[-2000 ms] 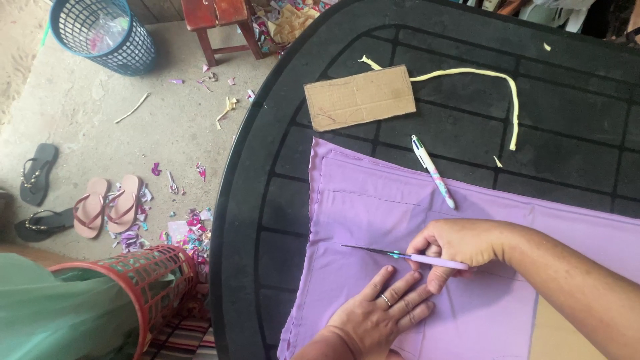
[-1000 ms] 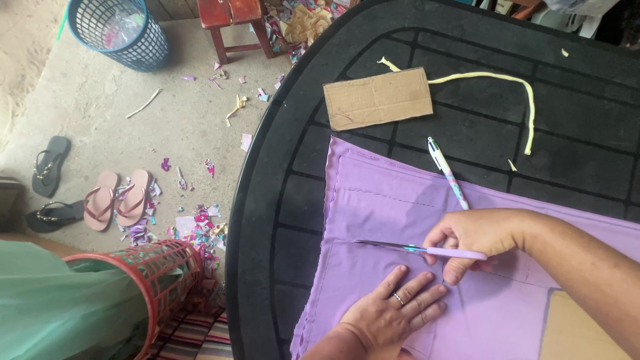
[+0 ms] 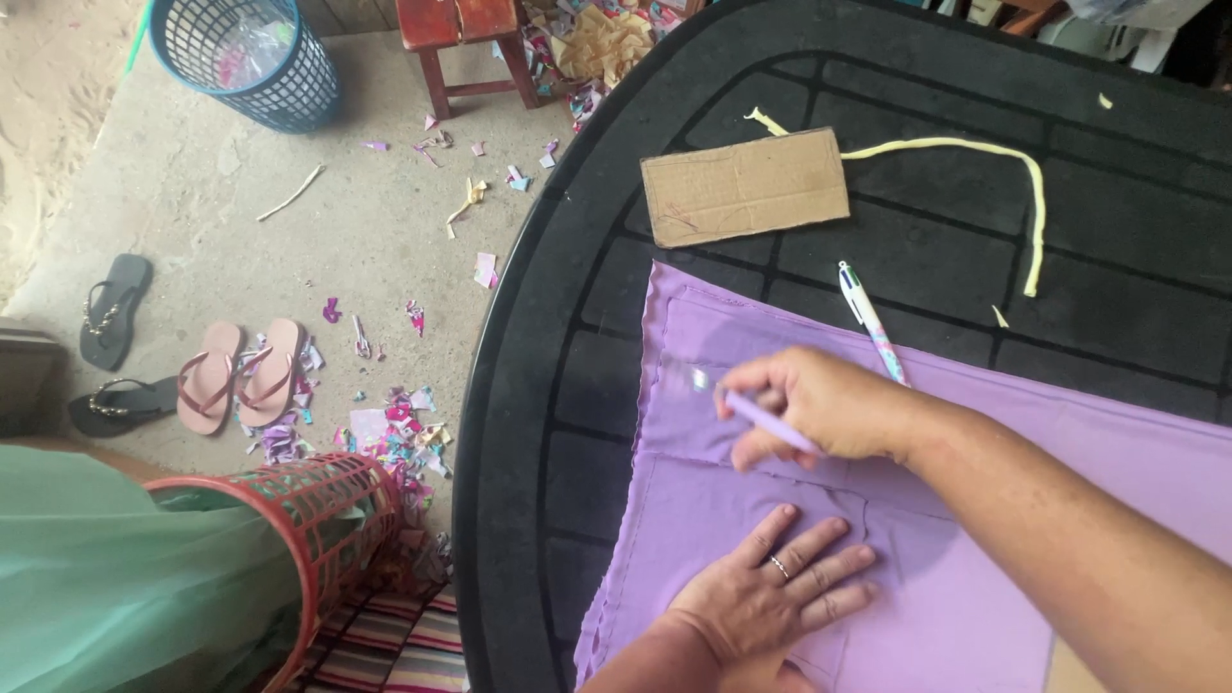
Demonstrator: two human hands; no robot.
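Purple fabric [image 3: 924, 423], which looks layered at its left edge, lies over the black plastic table [image 3: 616, 318] and bears drawn lines. My left hand [image 3: 780, 577], with a ring on one finger, rests flat on it with the fingers apart. Above it, my right hand [image 3: 808, 404] grips scissors with a light purple handle [image 3: 770, 422]; their blades are blurred, so whether they are apart cannot be told. A multicolour pen [image 3: 871, 322] lies across the fabric's upper edge. Farther up is a cardboard rectangle [image 3: 746, 188] over a pale yellow fabric strip [image 3: 962, 146].
On the floor at left are a blue plastic basket [image 3: 308, 82], a red stool [image 3: 457, 29], pink flip-flops [image 3: 209, 377], black flip-flops [image 3: 117, 308] and fabric scraps [image 3: 395, 423]. A red basket [image 3: 298, 520] holding green fabric stands beside the table's left edge.
The scissors in my right hand have moved up across the fabric, off the line just above my left hand, and are now tilted. My left hand stays flat on the fabric.
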